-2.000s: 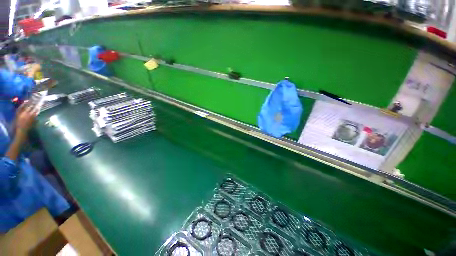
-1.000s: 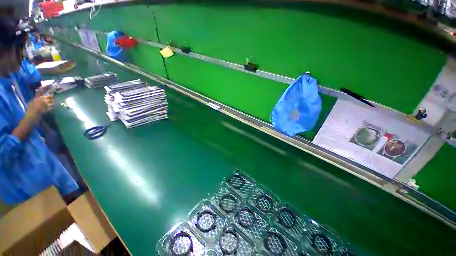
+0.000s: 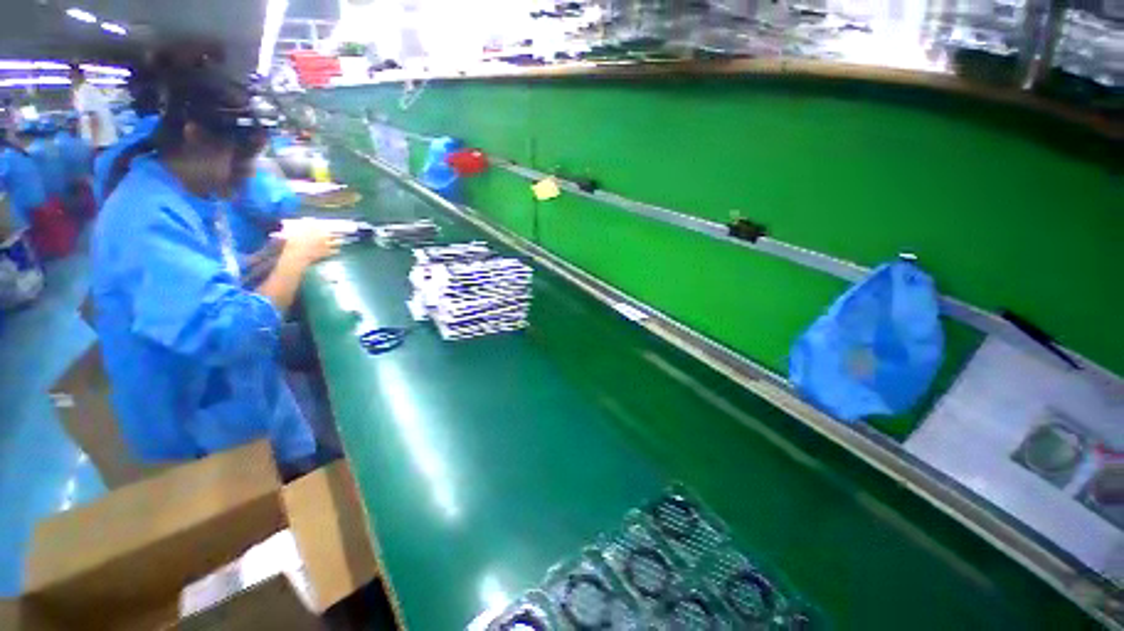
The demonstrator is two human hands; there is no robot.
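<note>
Neither of my hands is in the picture. A clear blister tray (image 3: 727,561) lies on the dark-green bench nearest me, cut off by the bottom edge. Its pockets hold black rings (image 3: 646,569), one per pocket. A striped pile of white slotted sheets (image 3: 471,291) stands farther along the bench. A dark looped thing, perhaps scissors (image 3: 382,339), lies beside the pile on its near left side.
An open cardboard carton (image 3: 160,524) with white sheets inside stands left of the bench. A person in a blue smock (image 3: 185,308) works beyond it. A blue bag (image 3: 870,343) and an instruction sheet (image 3: 1005,431) hang on the rail at right. A loaded shelf runs above.
The view has swung left and up. The tray, pile and blue bag now sit farther right in the picture, less of the tray shows, and more of the other person shows.
</note>
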